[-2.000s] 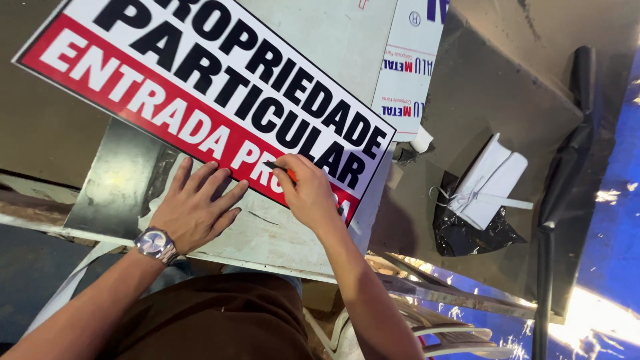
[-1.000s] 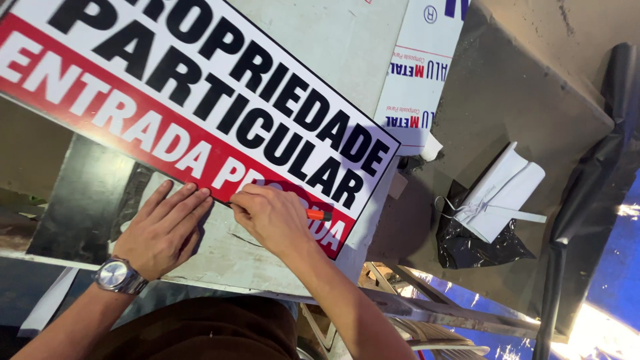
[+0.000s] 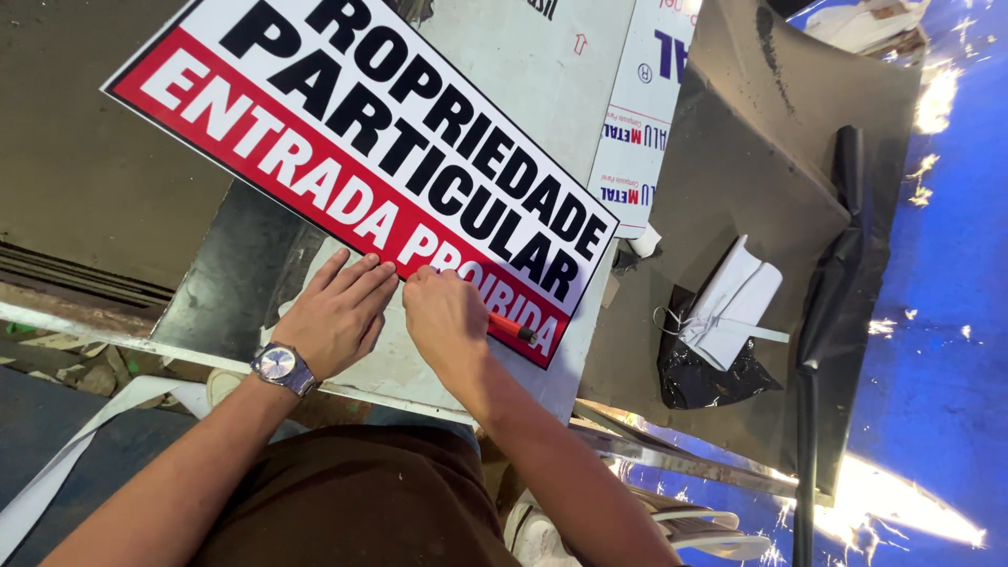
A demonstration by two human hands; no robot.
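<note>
A rectangular sign [image 3: 370, 150] with large black letters on white above a red band lies slanted on a pale board. My left hand [image 3: 339, 311], with a metal wristwatch [image 3: 283, 368] at the wrist, rests flat with its fingertips on the sign's lower edge. Close to its right, my right hand [image 3: 446, 315] is closed round a red and black handled tool [image 3: 513, 327], perhaps a utility knife. The handle's dark end sticks out to the right over the red band. The tool's tip is hidden by my fingers at the sign's lower edge.
The pale board [image 3: 504, 47] lies under the sign, with a printed composite panel [image 3: 630, 173] beside it. A white folded bundle [image 3: 732, 303] tied with string sits on black plastic [image 3: 701, 378] to the right. Farther right are a rolled black sheet [image 3: 835, 260] and a blue surface [image 3: 937, 331].
My right hand has moved left along the sign's lower edge, from near its right end to close beside my left hand. More of the red handle shows now.
</note>
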